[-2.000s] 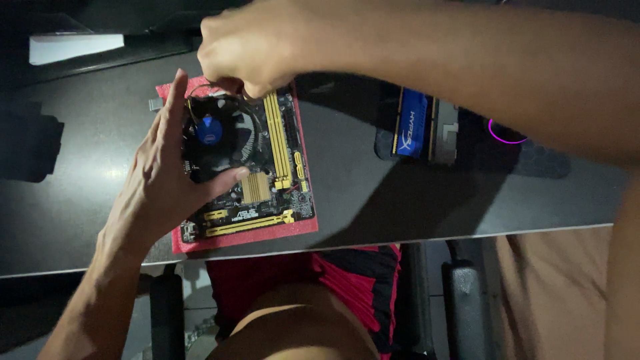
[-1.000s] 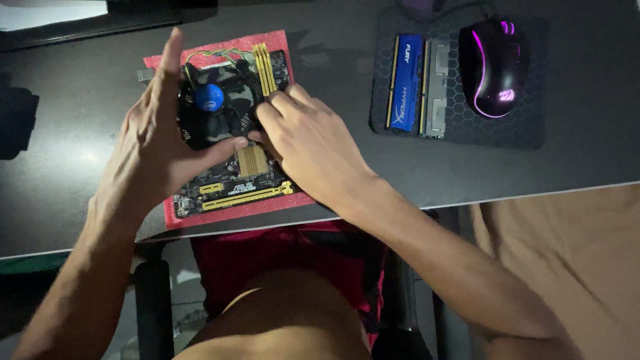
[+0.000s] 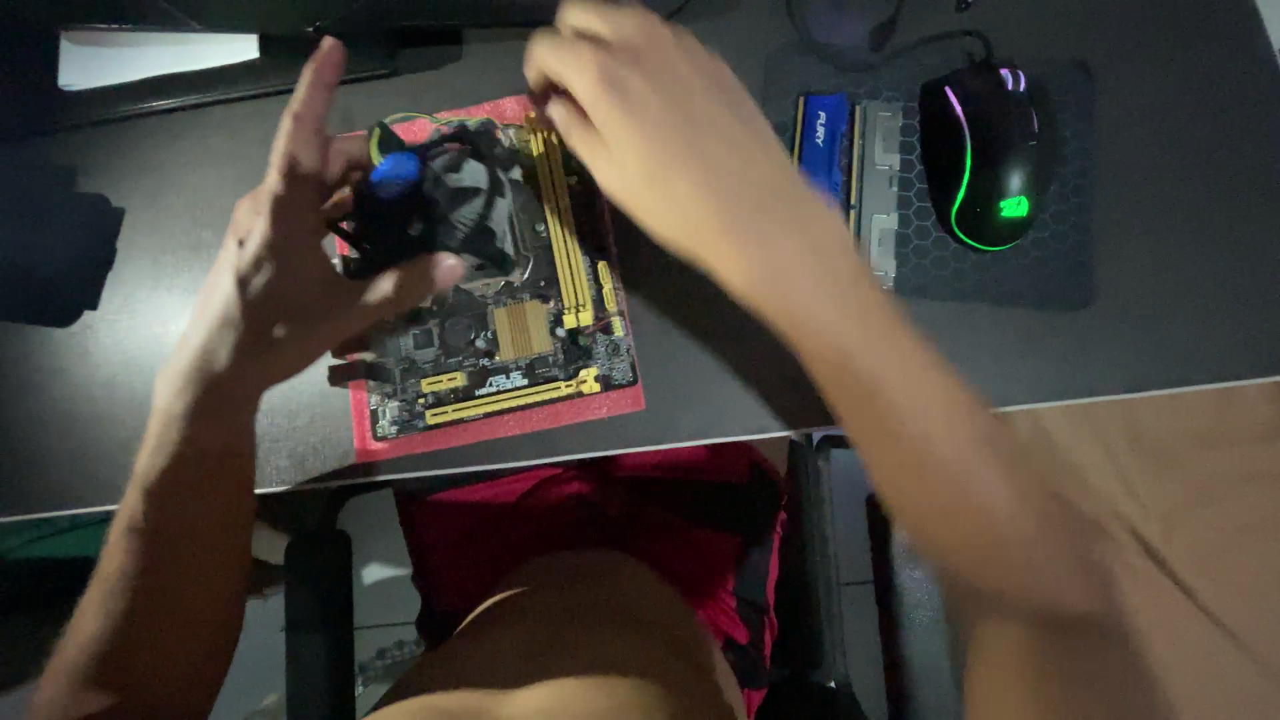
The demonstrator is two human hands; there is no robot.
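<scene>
An ASUS motherboard [image 3: 460, 345] lies on a pink foam sheet [image 3: 500, 422], with yellow memory slots [image 3: 565, 230] and a gold heatsink [image 3: 524, 330]. My left hand [image 3: 290, 240] is around a black CPU cooler fan [image 3: 400, 225] with a blue hub, its thumb and fingers on either side. The fan looks tilted over the upper left of the board, above grey, blurred cooler parts. Blurred by motion, my right hand [image 3: 640, 110] is near the top end of the memory slots, fingers curled; whether it holds anything is hidden.
Right of the board, a blue Fury memory module [image 3: 825, 145] and a grey module [image 3: 880, 200] lie on a black mouse pad [image 3: 1060, 240] beside a lit mouse [image 3: 985, 160]. A dark object [image 3: 55, 245] is at far left. The desk's front edge [image 3: 700, 445] runs below the board.
My right hand has moved from beside the fan up toward the board's top edge. The fan has shifted and tilted in my left hand, showing more of the grey parts beside it.
</scene>
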